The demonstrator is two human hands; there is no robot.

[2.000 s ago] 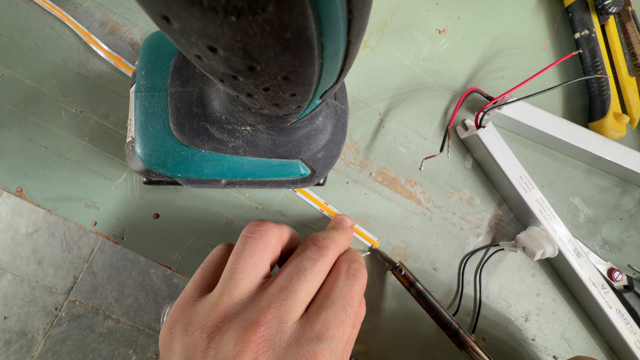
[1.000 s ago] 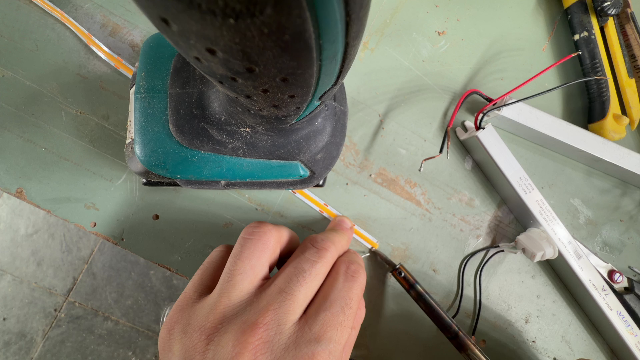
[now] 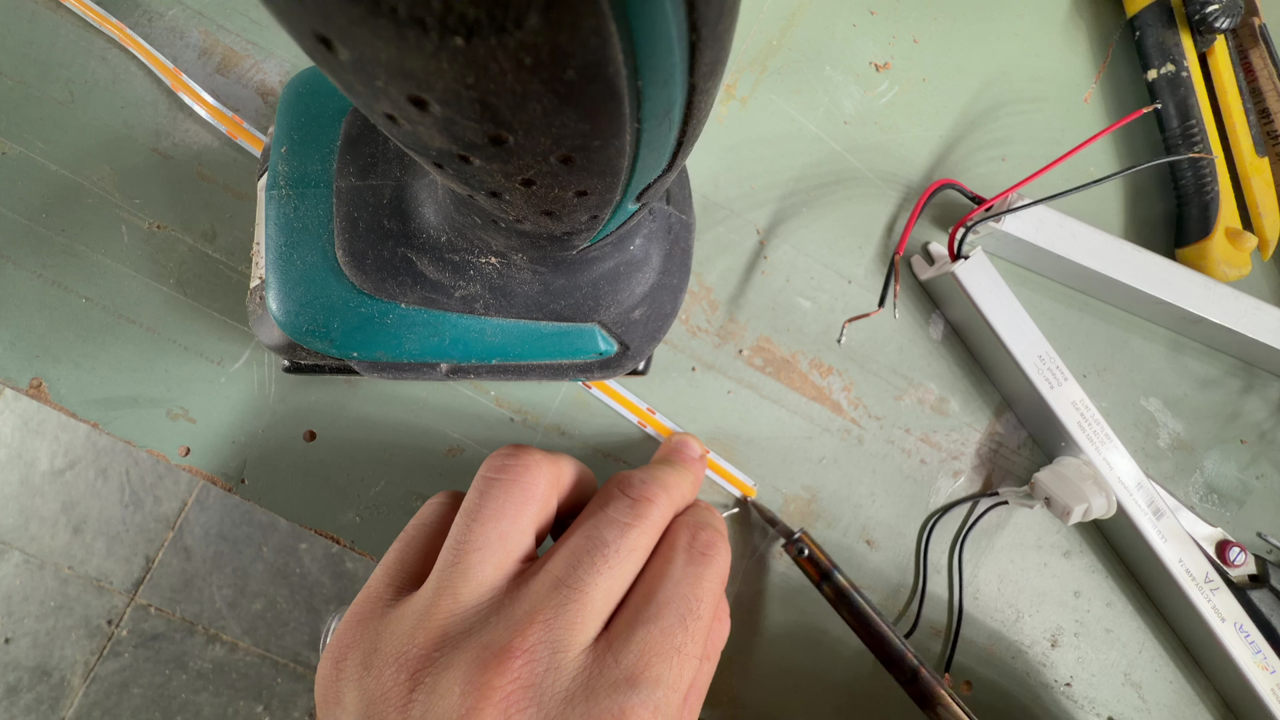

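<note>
My left hand (image 3: 560,590) comes in from the bottom, its index fingertip pressing on an LED strip (image 3: 730,476) with an orange middle line. A thin silvery wire (image 3: 732,511), which looks like solder, sticks out from between its fingers beside the strip's end. The pointed tip of a soldering iron (image 3: 850,600) touches or nearly touches that end, its shaft running down to the lower right. Whatever holds the iron is out of frame, and my right hand does not show. The strip passes under the battery base of a teal and black cordless power tool (image 3: 450,340).
Two long metal-cased LED power supplies (image 3: 1080,420) lie at the right, with bare-ended red and black wires (image 3: 1060,170). A white connector (image 3: 1072,490) with black leads is beside one. Yellow-black utility knives (image 3: 1190,140) lie top right. The bench edge (image 3: 200,475) borders a tiled floor lower left.
</note>
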